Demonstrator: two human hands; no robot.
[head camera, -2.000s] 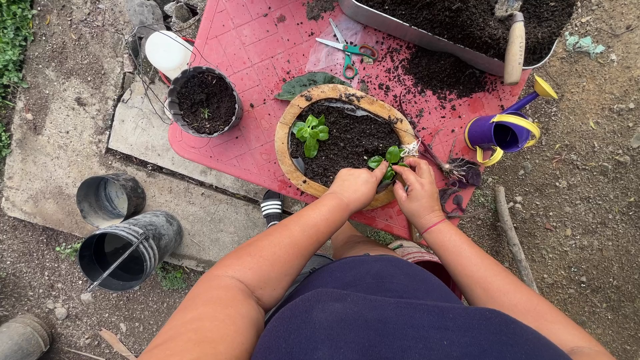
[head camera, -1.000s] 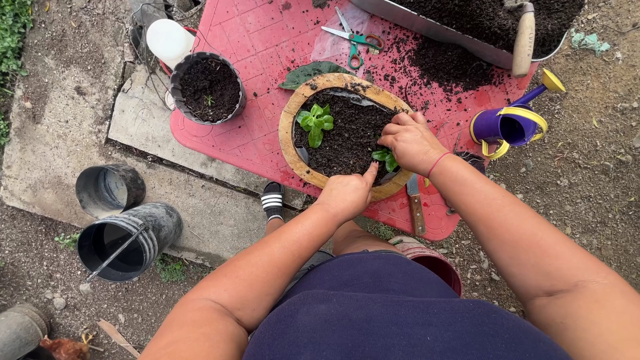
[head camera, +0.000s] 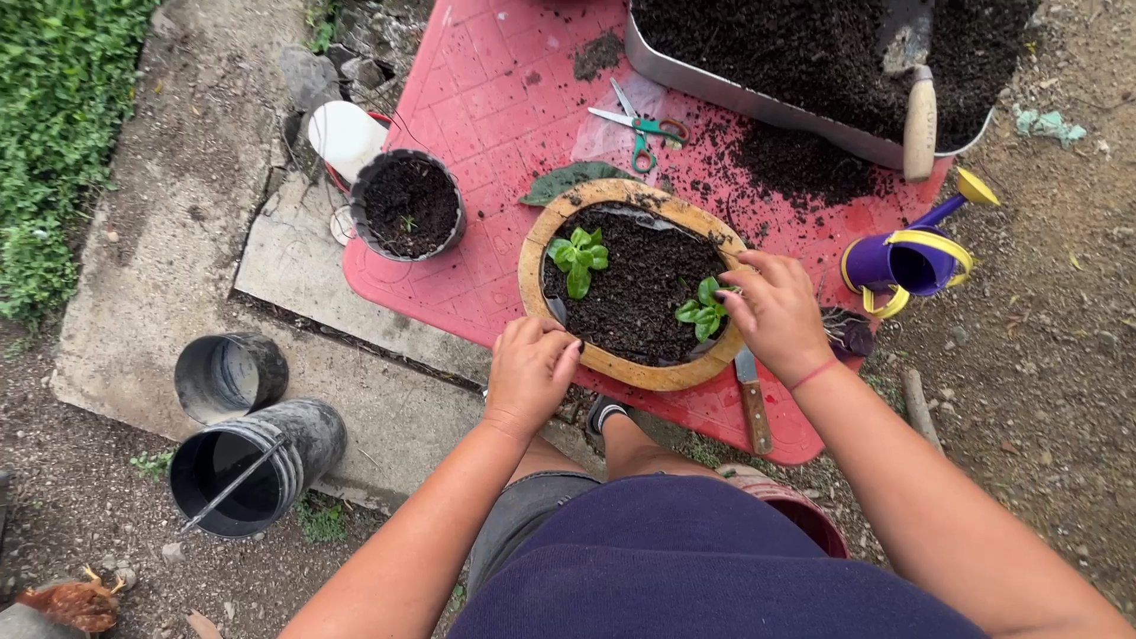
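An oval wooden planter (head camera: 546, 232) filled with dark soil (head camera: 635, 284) sits at the edge of the red plastic table. One small leafy green plant (head camera: 579, 259) stands at its left end, another (head camera: 702, 311) at its right end. My left hand (head camera: 532, 368) is at the planter's lower left rim, fingers bent, holding nothing that shows. Beside the right plant is my right hand (head camera: 774, 311), thumb and fingers apart, its fingertips at the leaves and rim. A knife with a wooden handle (head camera: 754, 417) lies just right of the planter, below my right hand.
Scissors (head camera: 641, 126) and a large leaf (head camera: 577, 180) lie behind the planter. A metal tray (head camera: 710, 84) of soil holds a trowel (head camera: 920, 124). A purple watering can (head camera: 905, 262) is at right, a black pot (head camera: 408, 206) at left. Black buckets (head camera: 257, 466) stand on the ground.
My left hand has moved left, from the right plant to the planter's lower left rim. My right hand has come off the soil to the right rim. The knife, hidden at first, now shows.
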